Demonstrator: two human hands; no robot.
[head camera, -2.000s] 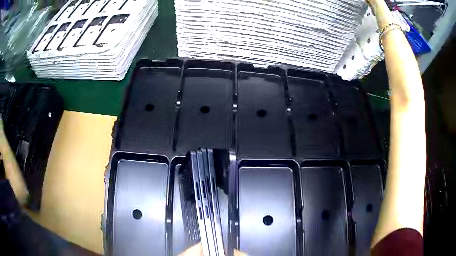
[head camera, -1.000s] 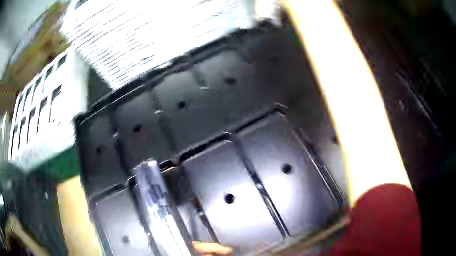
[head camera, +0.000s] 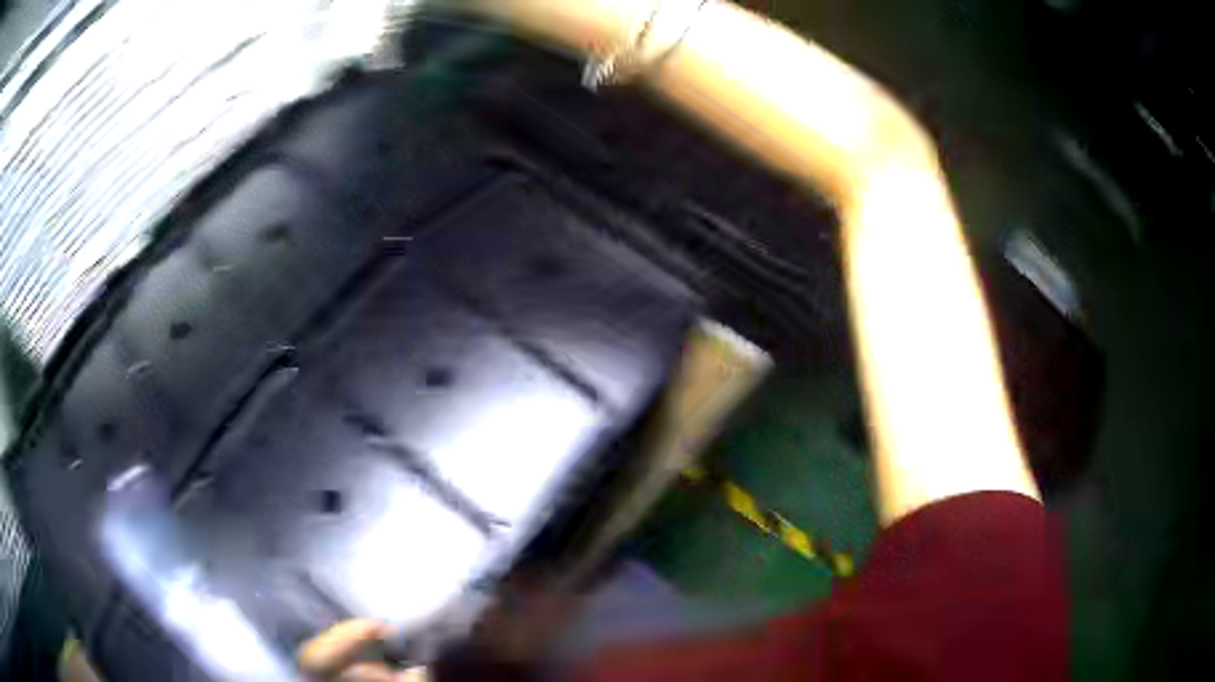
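The view is strongly blurred. A row of thin plastic frames (head camera: 193, 600), bright with glare, stands at the lower left over a black blister tray (head camera: 287, 413). My left hand (head camera: 349, 650) is bare and holds the frames at the bottom edge, with only fingertips showing. My right arm, bare below a maroon sleeve, is bent and reaches up and left. My right hand (head camera: 533, 13) is cut off by the top edge beyond the bracelet, so its grip is hidden. The tray shows shallow pockets with small dark holes and bright reflections.
White layered stacks (head camera: 100, 147) stand along the upper left, behind the tray. A tan board edge (head camera: 720, 380) shows beside the tray's right side. Beyond it is a green floor with yellow-black striped tape (head camera: 770, 520). The right side is dark and indistinct.
The view has swung right and tilted, so the tray, stacks and held frames sit further left. The bench edge and striped tape have come into view. My right arm appears more bent.
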